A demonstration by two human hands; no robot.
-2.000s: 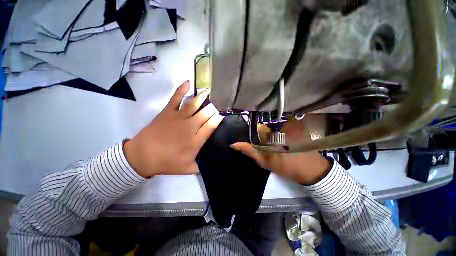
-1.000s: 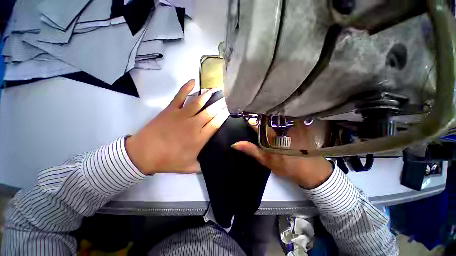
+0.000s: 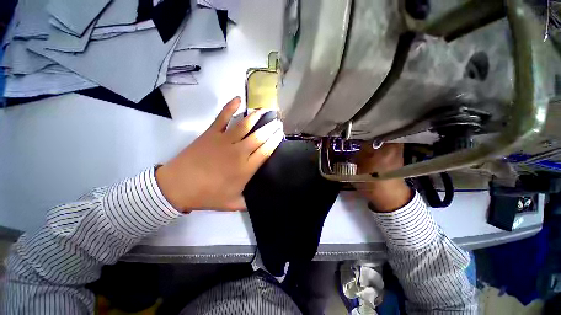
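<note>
A black fabric panel (image 3: 286, 197) lies under the sewing machine head (image 3: 369, 67) and hangs over the table's front edge, with a pale grey edge showing at its bottom. My left hand (image 3: 224, 157) lies spread on the panel's left side, fingers pressing near the needle area. My right hand (image 3: 384, 175) is behind the cream curved guard (image 3: 430, 169), right of the needle; its fingers are mostly hidden, so its hold cannot be told. The presser foot and needle are mostly hidden. A brassy plate (image 3: 262, 89) shows left of the head.
A loose stack of grey and black cut pieces (image 3: 117, 52) lies at the upper left. Black scissor handles (image 3: 441, 191) lie right of my right hand. A dark box with small shiny rounds (image 3: 513, 206) stands at the far right. Crumpled white material (image 3: 363, 286) shows below the table.
My right hand has moved right and back, off the panel's right part and behind the guard. My left hand and the panel have hardly moved. The camera view has shifted slightly.
</note>
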